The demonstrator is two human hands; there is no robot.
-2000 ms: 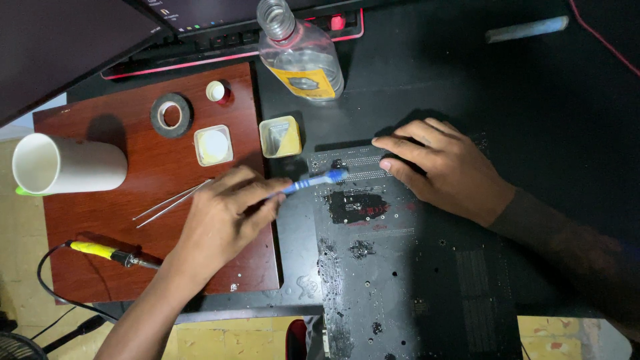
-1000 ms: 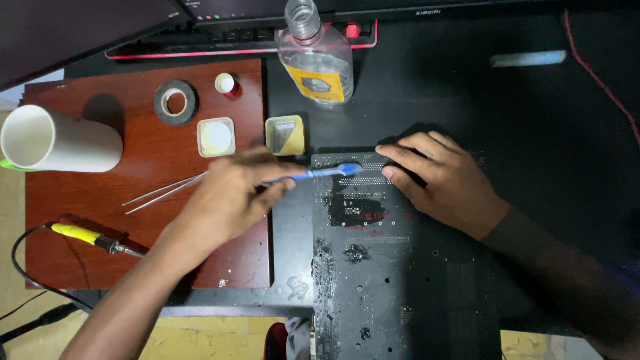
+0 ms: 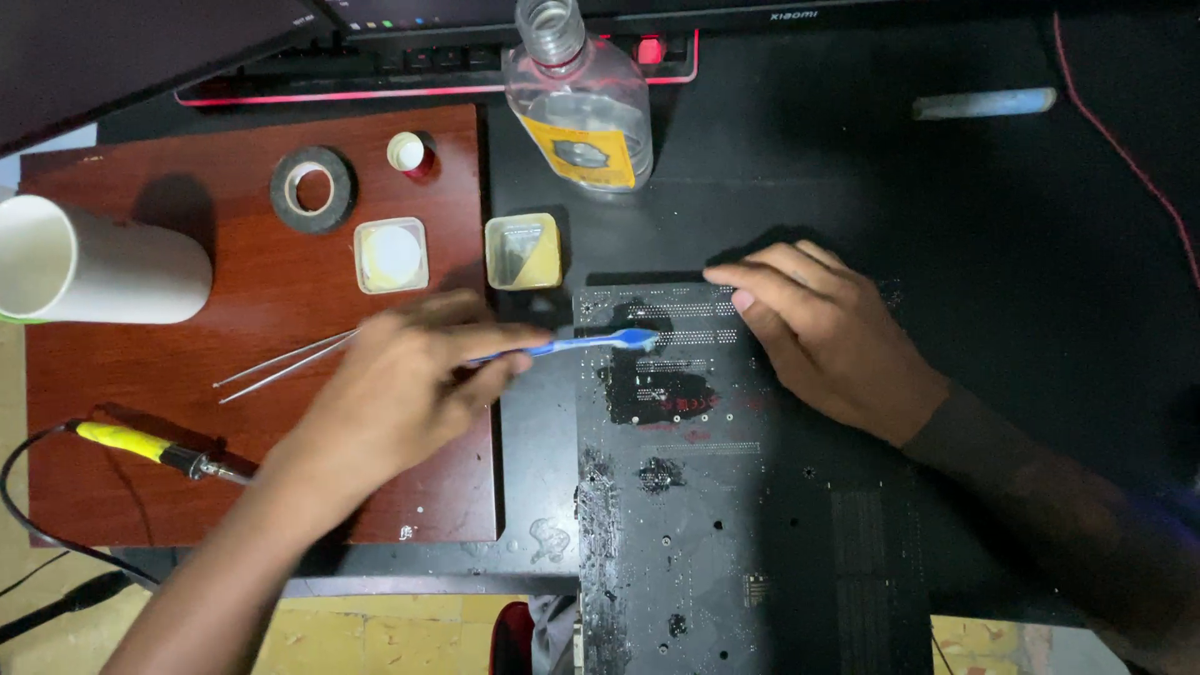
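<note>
My left hand (image 3: 422, 375) grips the handle of a blue and white toothbrush (image 3: 581, 344). The brush head lies over the upper left part of a black circuit board (image 3: 694, 525), beside rows of solder points. Dark wet patches and a shiny smeared strip mark the board's left side. My right hand (image 3: 825, 328) rests at the board's top edge with fingers spread and holds nothing. A small square tub (image 3: 523, 251) with a yellow and grey inside stands just above and left of the board.
An open clear bottle (image 3: 591, 131) stands near the keyboard (image 3: 441, 70). On the reddish wooden board (image 3: 422, 511) are a white cup (image 3: 112, 262), black tape (image 3: 313, 189), a small square container (image 3: 392, 256), a red-sided cap (image 3: 410, 153), tweezers (image 3: 281, 366) and a yellow-handled soldering iron (image 3: 141, 445).
The toothbrush head has shifted a little over the circuit board in my left hand. My right hand stays at the board's top edge.
</note>
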